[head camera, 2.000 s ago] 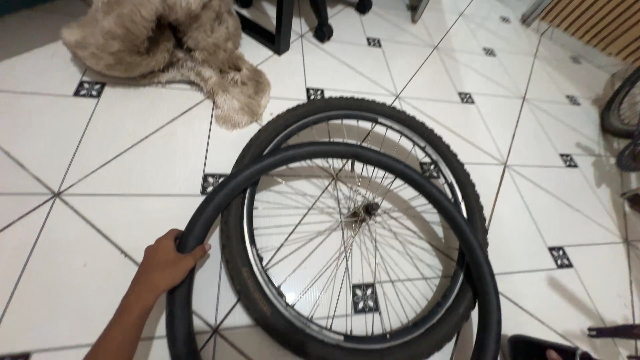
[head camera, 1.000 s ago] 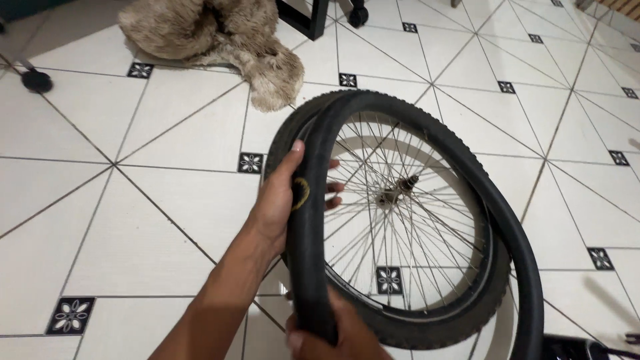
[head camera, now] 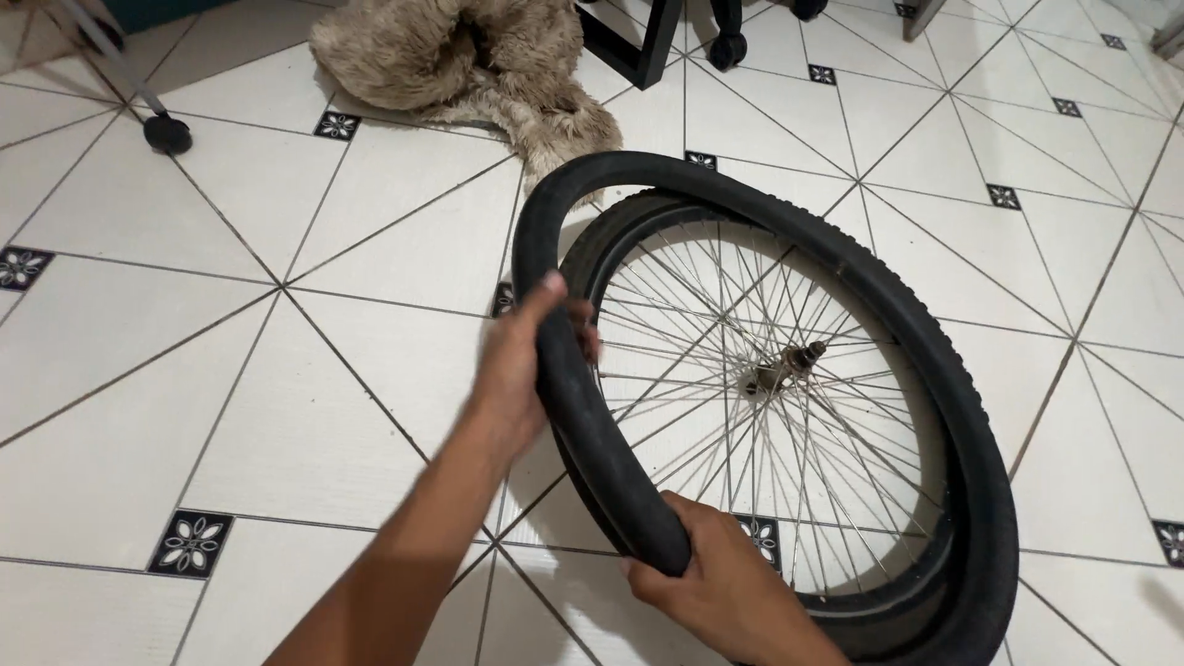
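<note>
A partly inflated black rubber inner tube (head camera: 592, 416) is held up in both hands above a spoked bicycle wheel. My left hand (head camera: 523, 370), slightly blurred, wraps around the tube's left side, thumb on top and fingertips showing inside the ring. My right hand (head camera: 721, 573) grips the tube lower down, near the bottom of the view. Beneath it the bicycle wheel (head camera: 777, 370) lies flat on the tiled floor, its knobby tire (head camera: 592, 250) around the rim and its metal hub (head camera: 784, 368) facing up. The tube covers much of the tire's upper and right side.
A shaggy beige rug (head camera: 462, 74) lies bunched on the floor beyond the wheel. Near it stand a black metal table leg (head camera: 655, 46) and a chair caster (head camera: 728, 48). Another caster (head camera: 166, 134) is at the upper left. White floor tiles with dark flower insets surround the wheel.
Two seconds ago only my left hand showed on the tube; my right hand has since come in and taken hold of it. The yellow-marked stretch seen beside my left hand one second ago no longer shows.
</note>
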